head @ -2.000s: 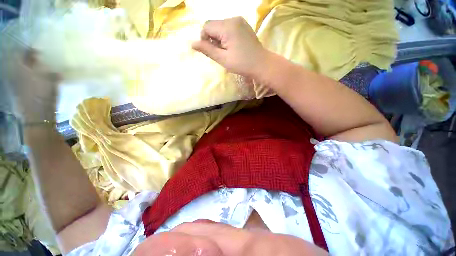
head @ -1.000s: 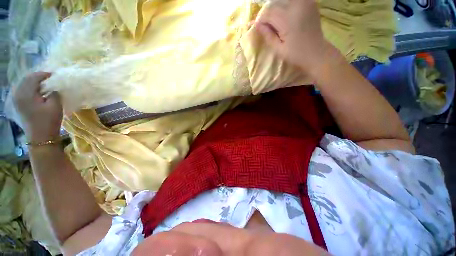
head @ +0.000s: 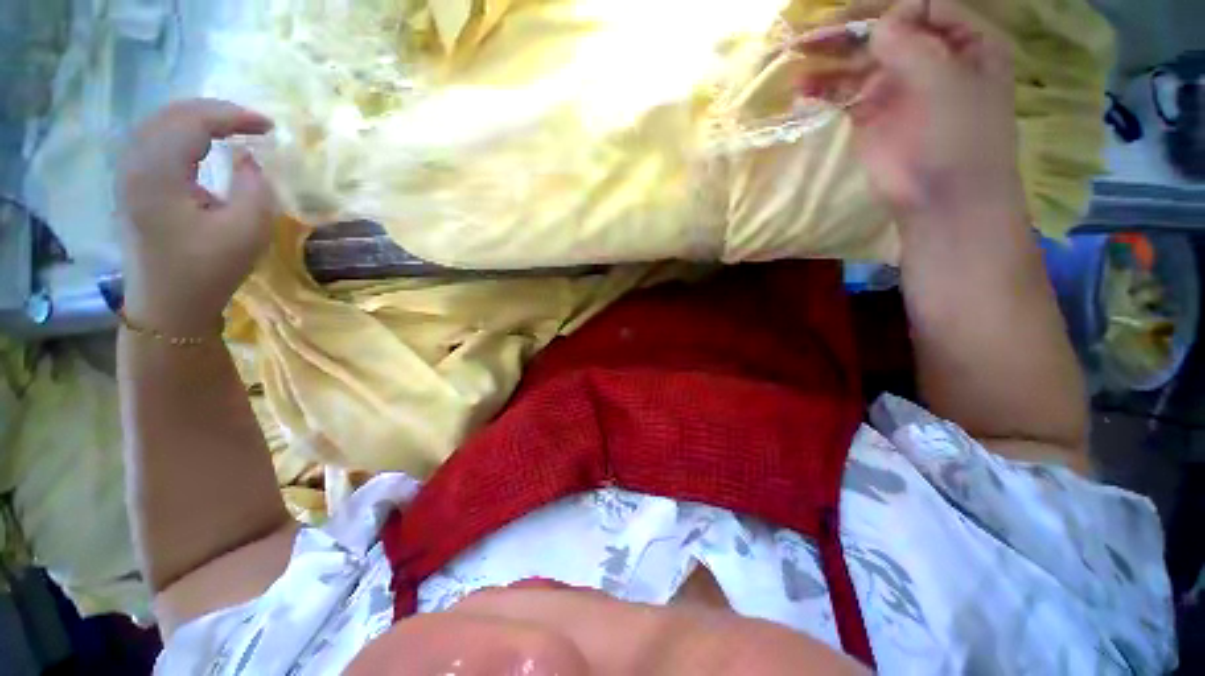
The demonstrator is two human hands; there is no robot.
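Pale yellow fabric (head: 555,198) lies across the table, washed out by bright light at the top. My right hand (head: 932,112) is raised over its right part, with fingers closed on a narrow cream lace trim (head: 786,130) that loops to the left above the cloth. My left hand (head: 198,218) is at the left beside a fluffy cream lace heap (head: 324,112). Its thumb and fingers are curved, with something whitish between them. Whether it grips any lace is unclear.
Puckered yellow cloth (head: 1064,112) lies beyond my right hand. Dark looped handles (head: 1169,99) lie at the far right. A bin (head: 1090,297) with yellow offcuts stands below them. More yellow cloth (head: 383,370) hangs over the table's grey front edge (head: 357,251).
My right hand has moved right and now holds the lace loop up off the cloth. My left hand has moved up and right, and its fingers look more spread. The view has shifted slightly.
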